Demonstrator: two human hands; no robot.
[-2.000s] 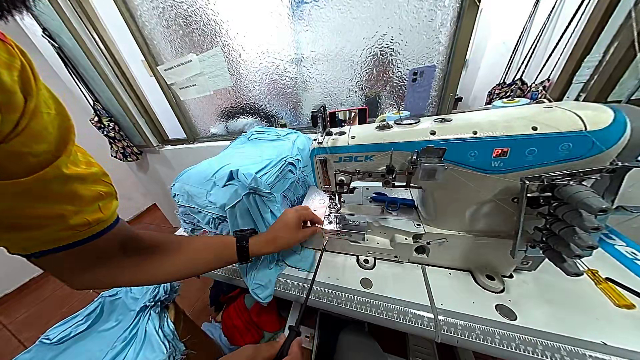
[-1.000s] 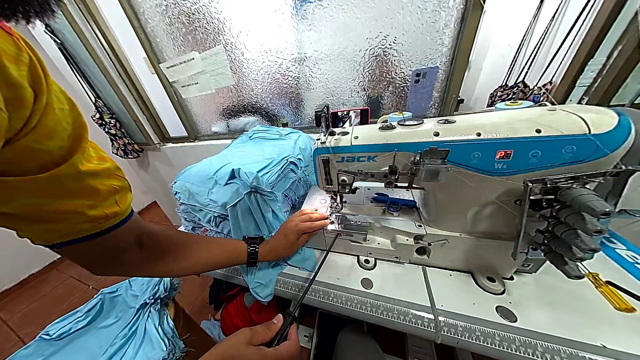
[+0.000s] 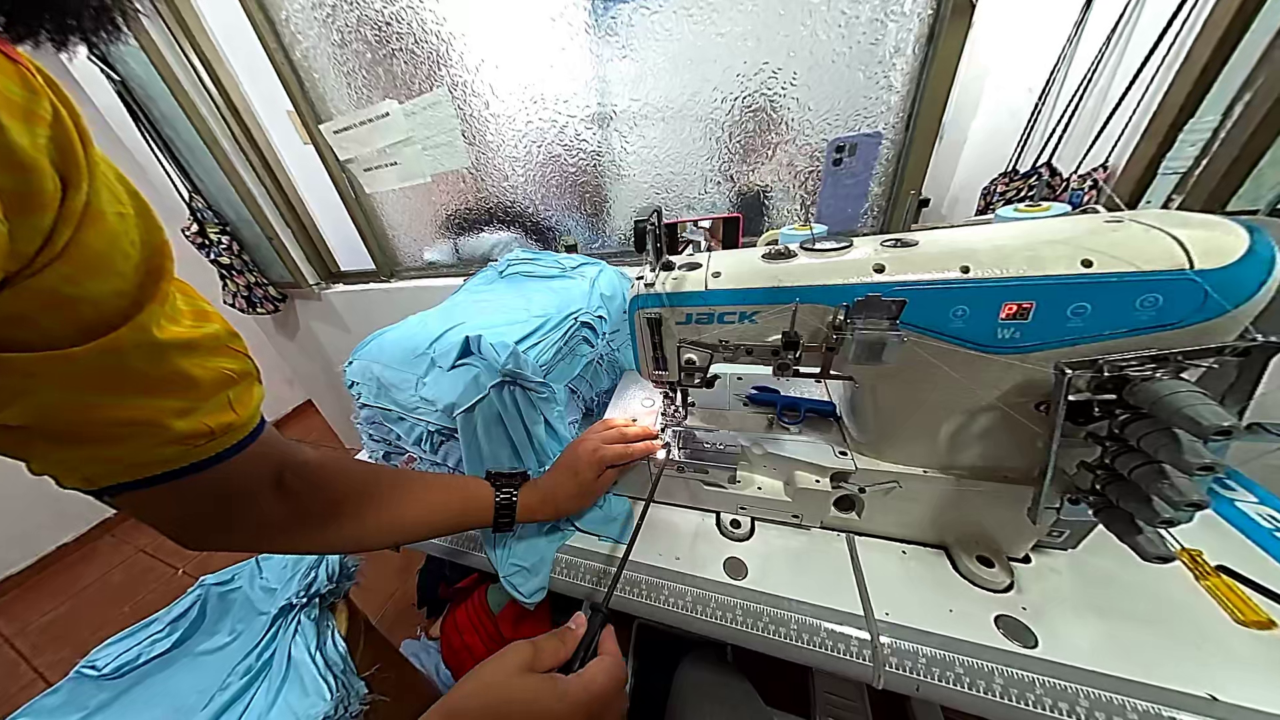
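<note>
A bare hand at the bottom centre, which I take as my right hand point(image 3: 545, 670), grips the black handle of a long, thin screwdriver point(image 3: 630, 552). The shaft slants up to the needle area of a white and blue Jack sewing machine point(image 3: 960, 400). A co-worker's arm in a yellow sleeve point(image 3: 130, 330), with a dark wristwatch point(image 3: 507, 500), reaches in from the left. That person's hand point(image 3: 590, 465) rests by the needle plate, its fingertips beside the screwdriver's tip. The tip's exact contact is hidden. My left hand is not in view.
Light blue fabric pieces point(image 3: 480, 340) are piled left of the machine head. More blue fabric point(image 3: 220, 640) lies lower left. Blue thread snips point(image 3: 790, 403) lie on the machine bed. A yellow-handled screwdriver point(image 3: 1225, 590) is at the right. A ruler strip point(image 3: 720, 600) runs along the table edge.
The hand on the screwdriver shows more fully than two seconds ago, higher at the lower edge. The co-worker's fingers, bent at the needle plate then, now lie flatter there.
</note>
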